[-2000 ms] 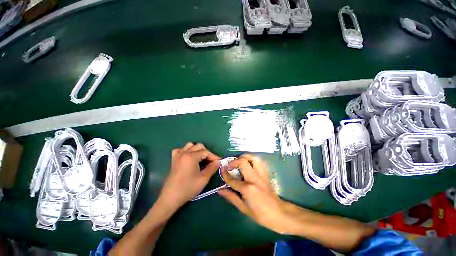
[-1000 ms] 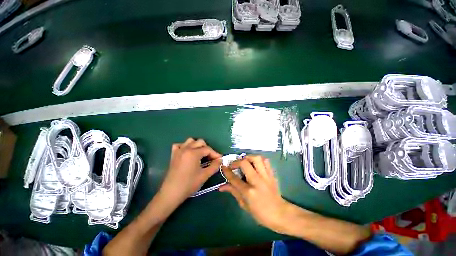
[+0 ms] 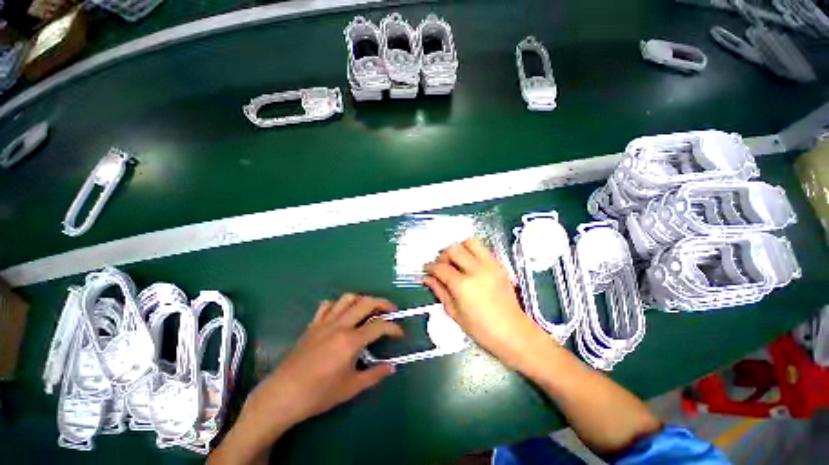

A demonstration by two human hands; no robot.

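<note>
A white plastic frame [image 3: 443, 331] lies on the green bench, its round solid end to the right and its open loop to the left. My left hand [image 3: 334, 350] has its thumb and fingers around the loop end and holds it. My right hand [image 3: 476, 283] is over the near edge of the pile of thin pins [image 3: 425, 238], fingertips down among them. Whether it pinches a pin is hidden. The pins glare white, so single ones are hard to see.
Loose frames [image 3: 173, 400] are heaped at left. Two overlapping rows of frames [image 3: 545, 243] stand right of the pins, thick stacks [image 3: 718, 270] farther right. Beyond the white strip [image 3: 300, 218] lie single and grouped frames [image 3: 402, 64]. A red stool [image 3: 759, 377] is at lower right.
My right hand has left the frame's round end and moved up to the pins. My left hand has opened wider around the loop, and the frame lies flatter. The belt's frames have shifted left in view.
</note>
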